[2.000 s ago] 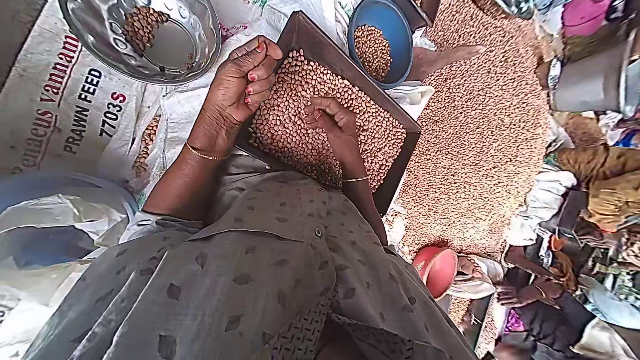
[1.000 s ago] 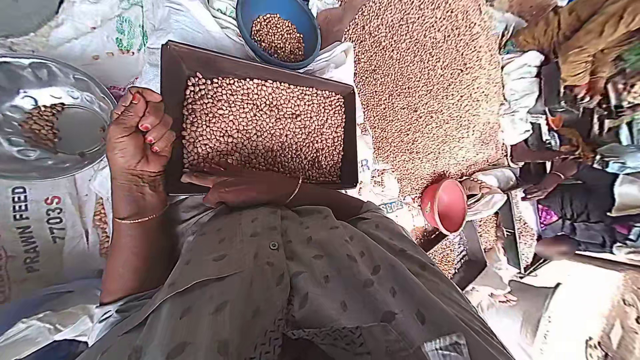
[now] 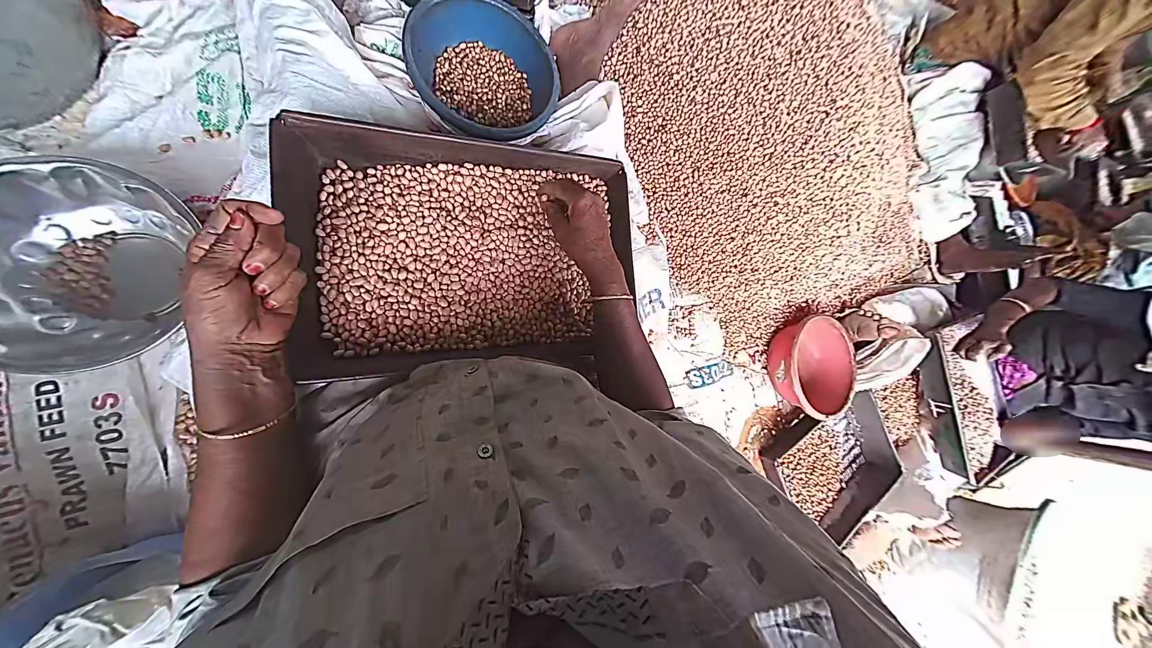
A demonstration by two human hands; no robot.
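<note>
A dark rectangular tray (image 3: 294, 243) rests at my lap, its floor covered by a layer of reddish-brown nuts or beans (image 3: 432, 261). My left hand (image 3: 241, 270) is raised beside the tray's left edge, its fingers curled inward; whether anything is inside cannot be seen. Over the right part of the tray, my right hand (image 3: 576, 220) touches the nuts with bent fingers, and what lies under its fingertips is hidden. A shiny metal basin (image 3: 144, 333) with a small heap of nuts stands left of my left hand. Behind the tray is a blue bowl (image 3: 543, 63) partly filled with nuts.
A large spread of nuts (image 3: 765, 153) covers the ground at the right. Near it, another person's hand (image 3: 868, 326) is at a red bowl (image 3: 813, 364). More dark trays (image 3: 868, 490) and people sit farther right. Printed woven sacks (image 3: 117, 468) lie at the left.
My right hand has moved from the near edge of the tray to its right part. My left hand stays raised and curled. The view has turned since the earliest frame.
</note>
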